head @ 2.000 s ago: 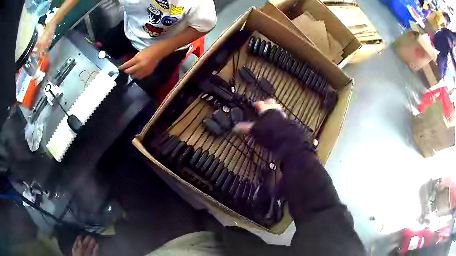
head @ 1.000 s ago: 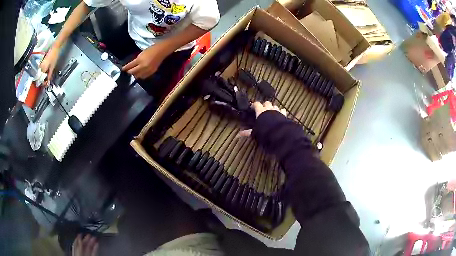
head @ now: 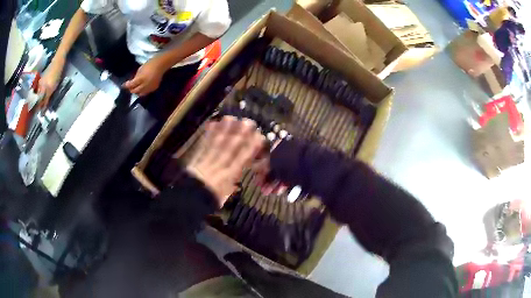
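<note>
An open carton [head: 381, 125] holds two rows of black handle grips [head: 303, 71], with thin stems running toward the middle. Loose mirrors with small white round heads [head: 271, 136] lie in its middle. My left hand [head: 226, 152] is over the carton's left middle, blurred, back up, fingers spread toward the upper right; what is under its palm is hidden. My right hand [head: 269, 176] is beside it, blurred and partly covered by its dark sleeve. A white disc shows next to its fingers. I cannot tell what my right hand holds.
A coworker in a white printed T-shirt [head: 169, 26] sits at the bench, upper left. A pale toothed strip [head: 87, 137] with one black grip on it lies on the bench. Another carton [head: 393, 58] stands behind. Cardboard and red objects are on the floor at right.
My left hand has come up from the lower left into the carton beside my right hand. My right hand has moved down and left. The view has shifted, so the carton appears further left.
</note>
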